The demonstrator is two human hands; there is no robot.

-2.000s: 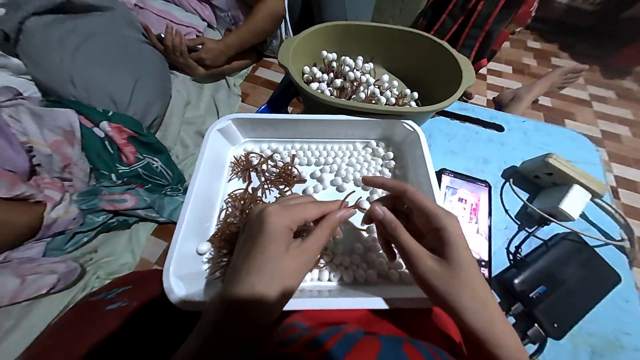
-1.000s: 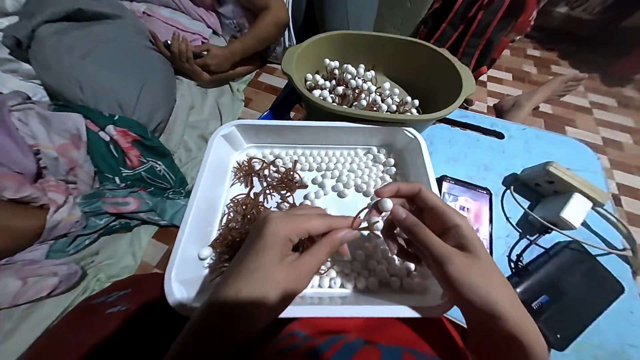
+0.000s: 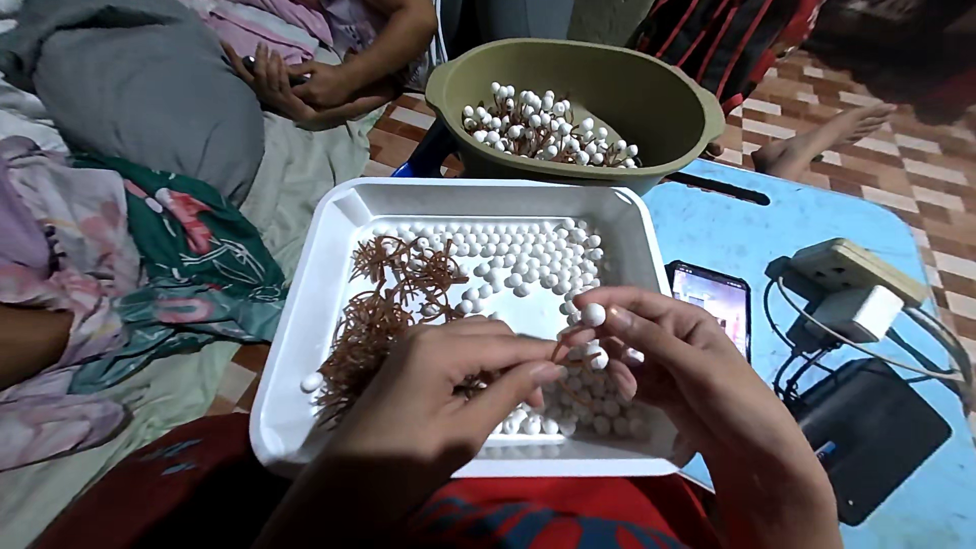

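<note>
My left hand (image 3: pixel 457 381) pinches a thin brown stem piece (image 3: pixel 559 352) between thumb and forefinger, above the white tray (image 3: pixel 293 343). My right hand (image 3: pixel 679 358) grips a white ball (image 3: pixel 593 314) between thumb and forefinger, close to the stem's upper end. A second white ball (image 3: pixel 597 357) sits at the stem, just below; whether it is fixed there I cannot tell. Inside the tray, brown stem pieces (image 3: pixel 366 328) lie heaped at the left, and loose white balls (image 3: pixel 534 259) spread along the far side, the right and the near edge.
Beyond the tray stands an olive-green basin (image 3: pixel 656 99) holding brown stems with white balls. On the blue table (image 3: pixel 839 221) at the right are a lit phone (image 3: pixel 713 301), a power strip (image 3: pixel 858 271), cables and a black box (image 3: pixel 877 438). Another person's hands (image 3: pixel 305 88) are at upper left.
A white ball now shows between my right thumb and forefinger; two seconds ago none was plain there. My left hand keeps its hold on the stem.
</note>
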